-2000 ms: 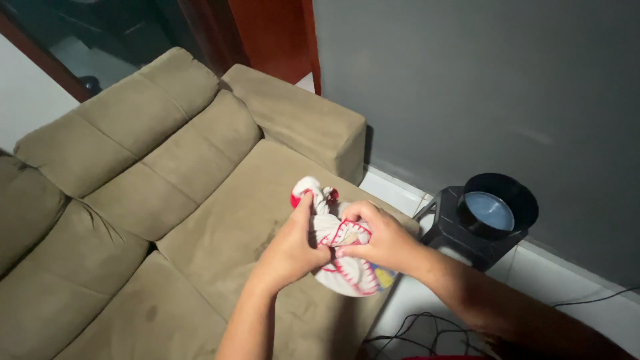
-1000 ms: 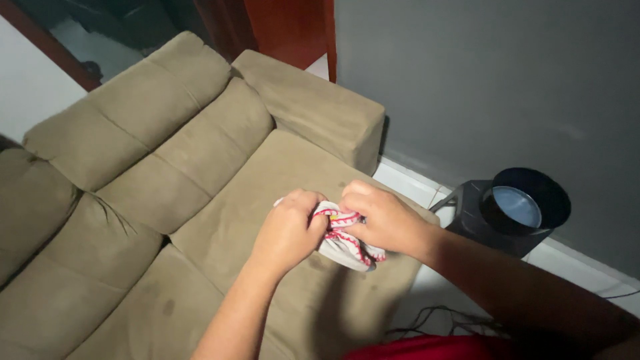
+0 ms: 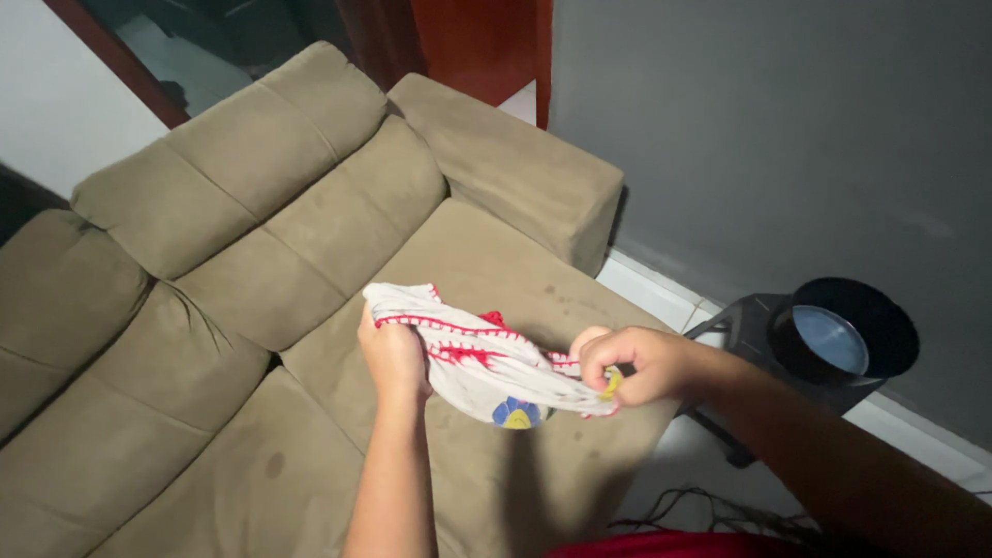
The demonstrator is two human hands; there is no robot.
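Note:
A white cloth (image 3: 480, 372) with red crocheted edging and a blue and yellow flower print hangs stretched between my two hands, above the sofa seat. My left hand (image 3: 395, 356) grips its bunched left end, the fingers mostly hidden behind the fabric. At the right end, my right hand (image 3: 635, 364) pinches the cloth between thumb and fingers, close to a small yellow part. Folds run lengthwise along the cloth, and its lower edge sags in a curve.
Beneath my hands is a beige sofa (image 3: 496, 248) with a padded armrest (image 3: 519, 170). A round black container (image 3: 845, 329) stands on a dark stand at the right, near the grey wall (image 3: 759, 139). Dark cables (image 3: 713, 511) lie on the tiled floor.
My hands have moved apart, and the cloth, bunched between them before, is now drawn out lengthwise. Its blue flower print now shows clearly.

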